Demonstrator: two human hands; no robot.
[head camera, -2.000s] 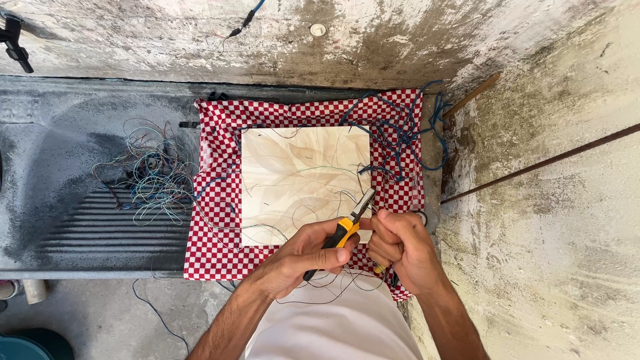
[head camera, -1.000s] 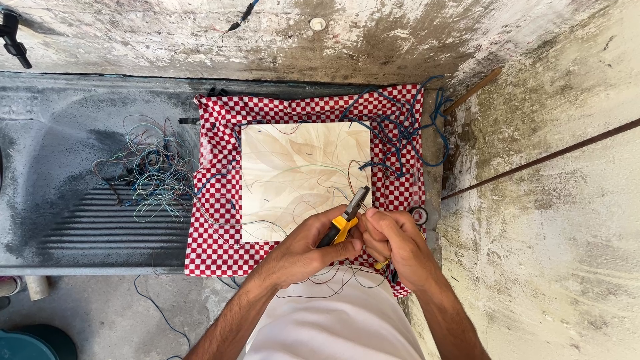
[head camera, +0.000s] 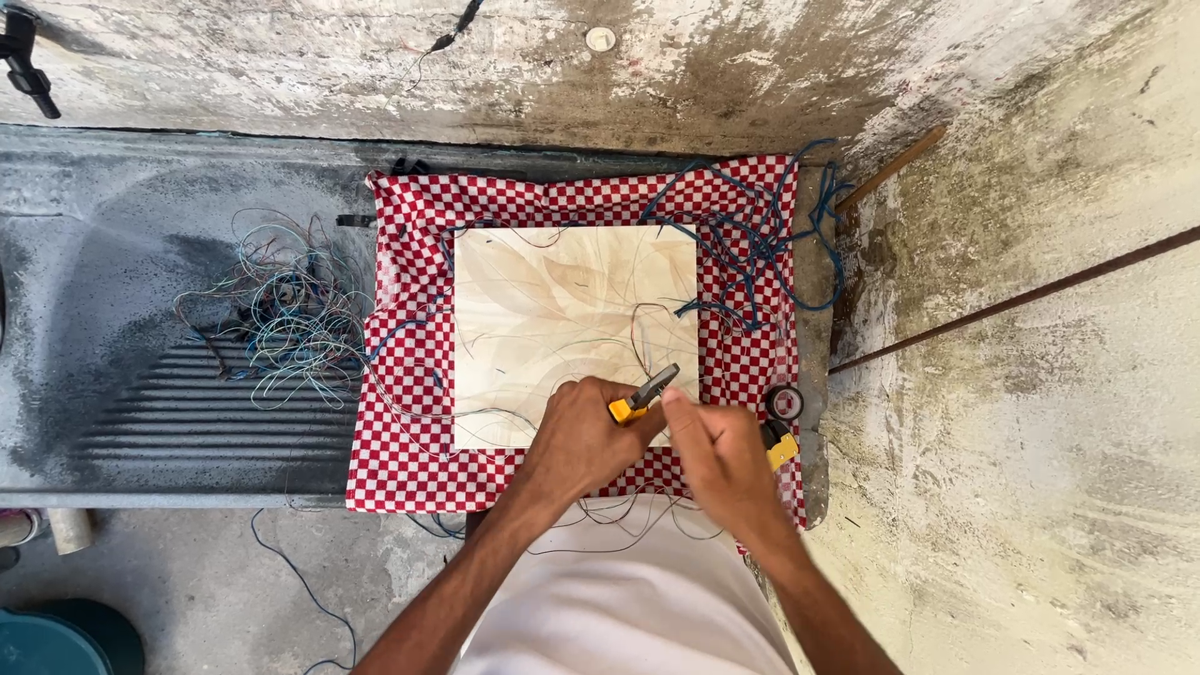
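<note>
My left hand is closed around yellow-and-black pliers, whose metal jaws point up and right over the lower right of a cream tile. Close against the jaws, my right hand pinches something thin, apparently wire; its fingertips partly hide it. Thin wires loop over the tile beside the jaws, and more wires hang across the white shirt. The tile lies on a red-and-white checkered cloth.
A tangle of thin wires lies in the ribbed sink at left. Blue cable is heaped at the cloth's upper right. A tape roll and a yellow-and-black tool sit right of my right hand. Walls bound the right and back.
The pliers in my left hand have turned and sit lower in the grip, with less of the handles showing. My right hand stays beside the jaws, its fingers shifted. The view has shifted slightly.
</note>
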